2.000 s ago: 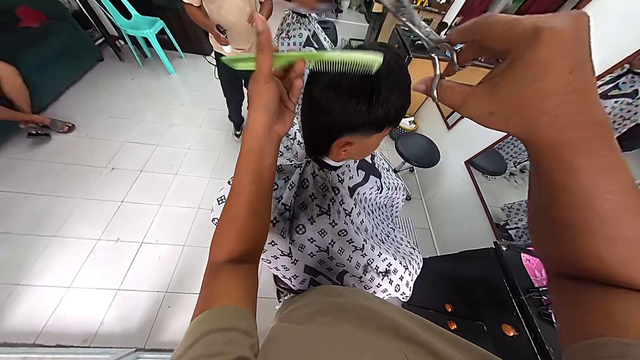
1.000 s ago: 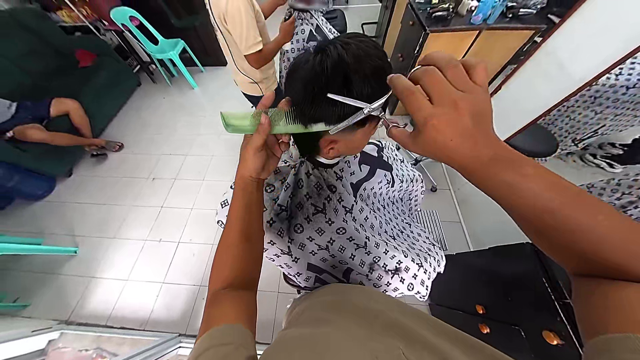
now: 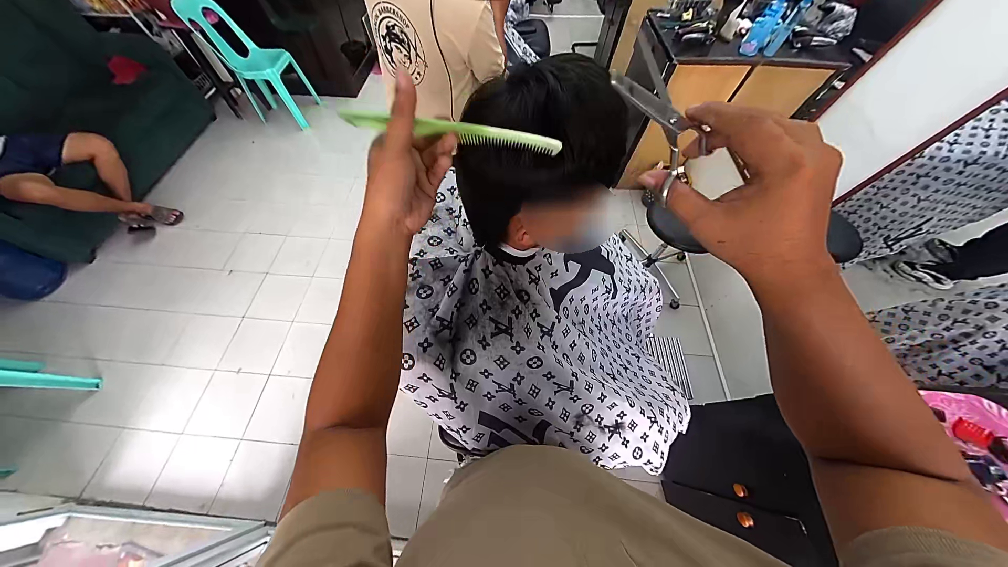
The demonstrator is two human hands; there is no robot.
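My left hand holds a light green comb by its handle end, with the teeth over the dark hair of a seated person. Pinched in my right hand are metal scissors, raised to the right of the head; their blades point up and left and do not touch the hair. A white barber cape with a dark printed pattern covers the seated person from neck to lap. Cut hair lies on its folds.
A black drawer cabinet is near my right forearm. Beyond stands a black round stool, and a counter with tools. Another person in a beige shirt is just behind the seated one. A green plastic chair stands at the upper left.
The scissors, at the comb near the ear one second ago, are now apart from it, up and to the right. The comb has moved up from beside the ear to over the hair.
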